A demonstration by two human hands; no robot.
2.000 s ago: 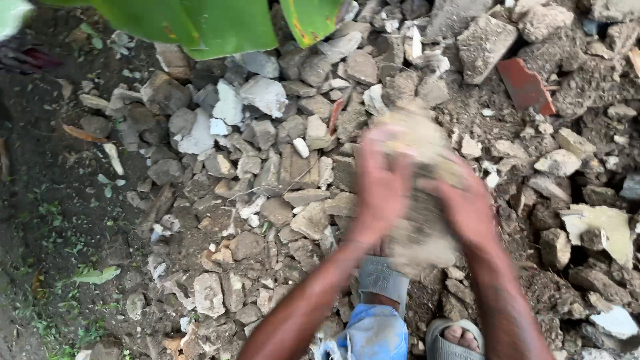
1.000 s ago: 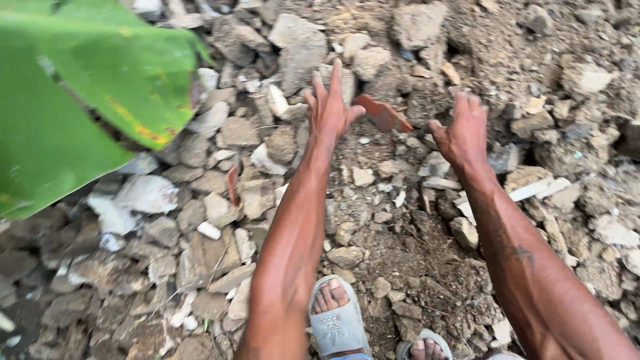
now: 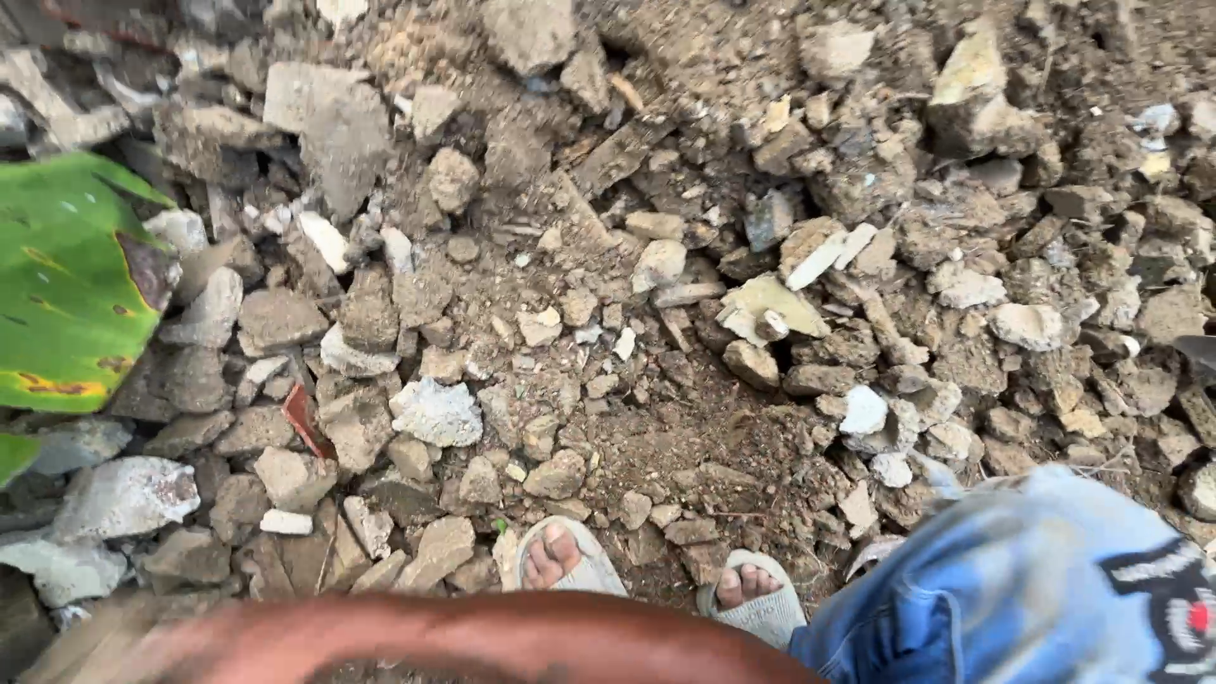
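Observation:
A bare forearm (image 3: 456, 636) crosses the bottom of the head view, blurred toward the lower left; no hand shows clearly on it. Neither my left hand nor my right hand can be made out, so what they hold or touch is hidden. Beyond the arm lie broken stones and rubble, among them a pale rough chunk (image 3: 438, 412) and a reddish-brown shard (image 3: 308, 422). A flat yellowish piece (image 3: 774, 309) rests right of the middle, beside thin white strips (image 3: 831, 256).
Two sandalled feet (image 3: 567, 560) stand on the loose dirt at the bottom middle. A blue denim-clad leg (image 3: 988, 579) fills the lower right. A large green leaf (image 3: 76, 285) overhangs the left edge. Uneven stones cover the ground around.
Both hands, spread over the rubble a second ago, have left clear view; a forearm now lies across the bottom. Two seconds ago they were on a blurred stone-like lump. The view has shifted.

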